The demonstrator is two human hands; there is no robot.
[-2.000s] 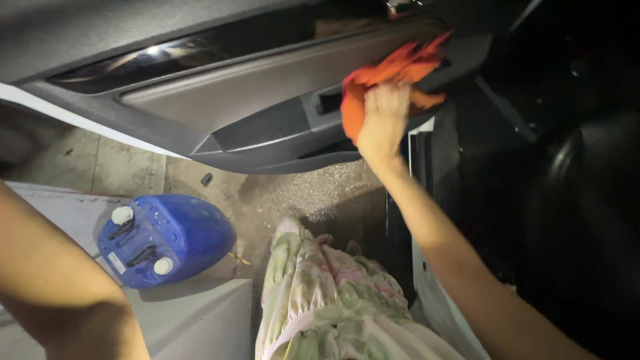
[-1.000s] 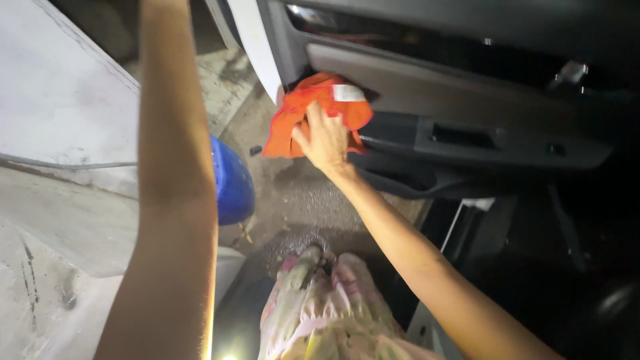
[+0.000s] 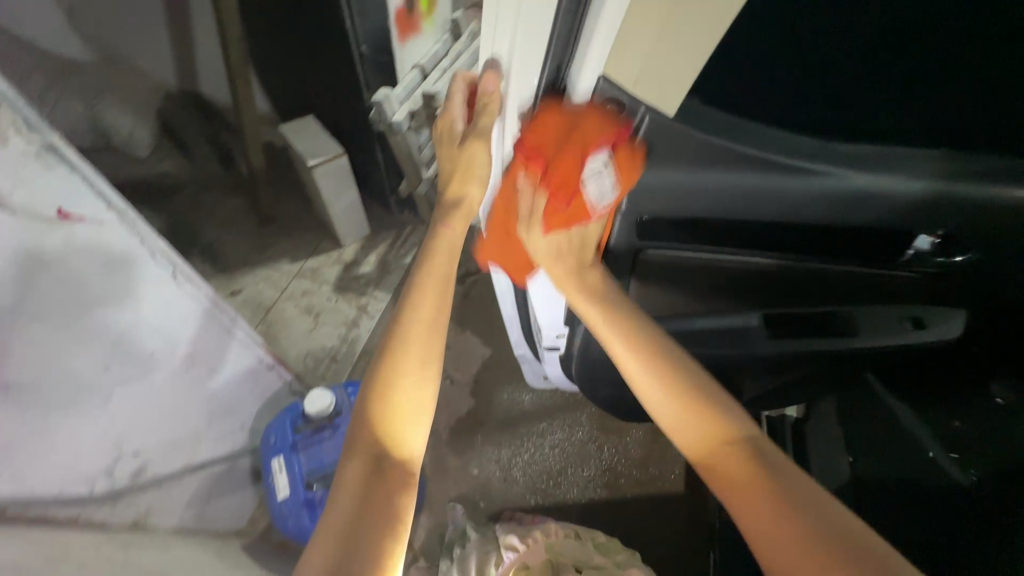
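An open car door's black inner panel [image 3: 760, 288] fills the right side, its white edge [image 3: 552, 336] facing me. Against that edge and the panel's near corner, my right hand [image 3: 560, 232] presses an orange cloth [image 3: 576, 160] with a white label; the cloth is blurred. My left hand [image 3: 468, 136] grips the outer edge of the white door frame [image 3: 520, 48], just left of the cloth, with the thumb pointing up. A chrome inner door handle [image 3: 932, 246] shows farther right.
A blue plastic jerrycan [image 3: 300, 456] with a white cap stands at lower left, partly behind my left forearm. Beside it rises a white wall [image 3: 120, 336]. A white box [image 3: 324, 180] and a pale rack [image 3: 416, 104] are at upper left. Wet floor [image 3: 552, 440] lies below the door.
The orange cloth in my right hand has moved from the middle of the door panel to the door's edge. My left hand, out of view before, now holds the frame. The view has shifted a lot.
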